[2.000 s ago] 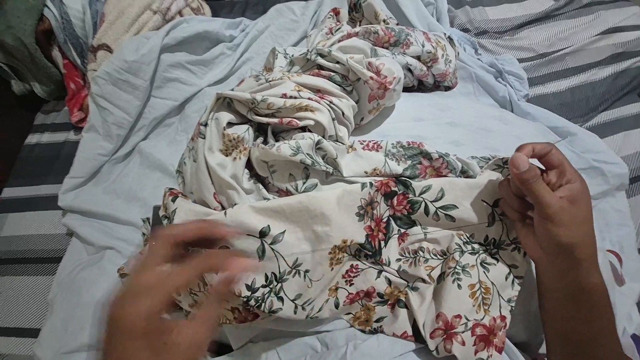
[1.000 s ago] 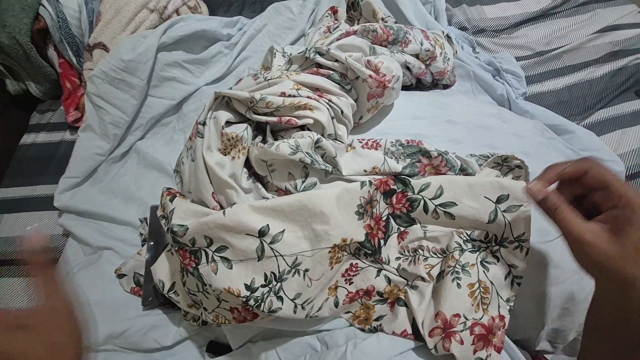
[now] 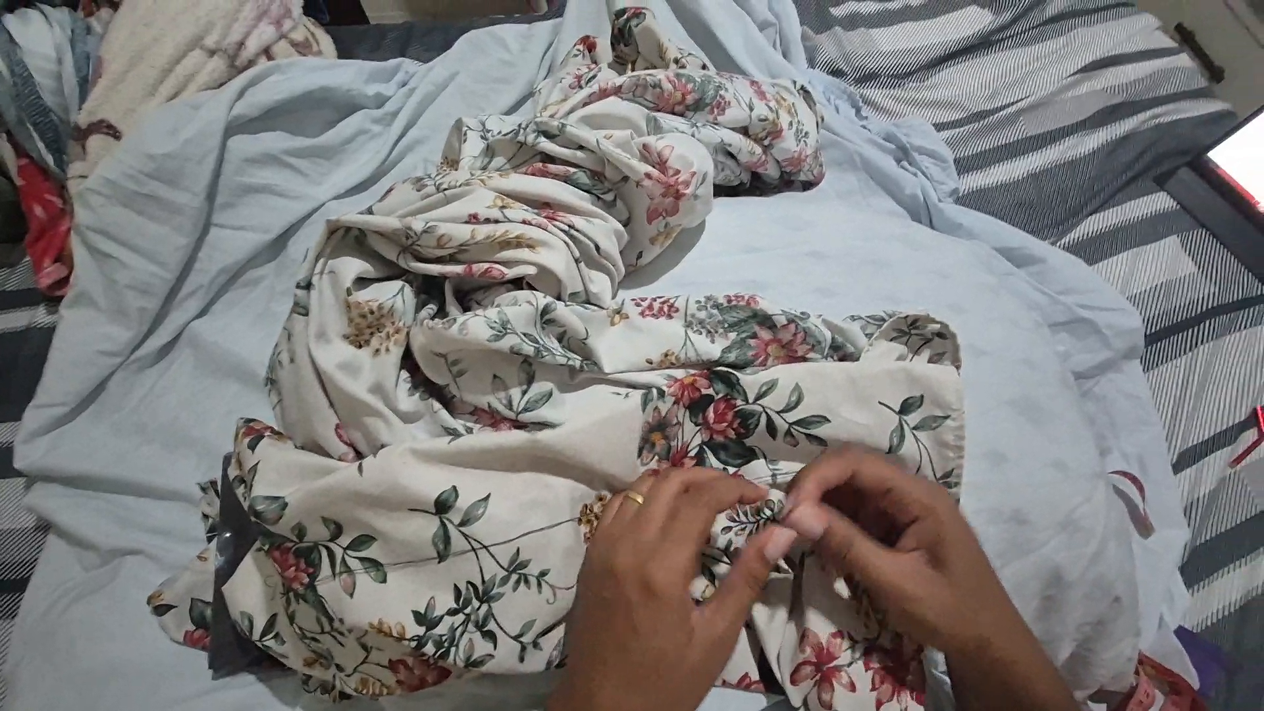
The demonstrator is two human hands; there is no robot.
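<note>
A cream floral-print cloth (image 3: 474,464) lies bunched and folded in front of me, winding back toward the top of the view. Over its near right part, my left hand (image 3: 671,573), with a gold ring on one finger, has its thumb and fingers close to the fabric. My right hand (image 3: 889,553) meets it there, thumb and forefinger pinched together at what looks like a thin thread; the thing between the fingertips is too small to tell. A thin dark line, perhaps thread, runs across the cloth to the left. A dark flat piece (image 3: 232,583) sticks out at the cloth's left end.
Under the floral cloth spreads a light blue sheet (image 3: 1027,365), over a grey and white striped bedcover (image 3: 1047,118). A cream fleecy blanket (image 3: 188,59) and red fabric (image 3: 44,222) lie at upper left. A dark-framed object with a bright surface (image 3: 1239,163) is at the right edge.
Both hands have come inward from the sides and now meet over the cloth's near right part. The right hand has left the cloth's right edge, where it was before.
</note>
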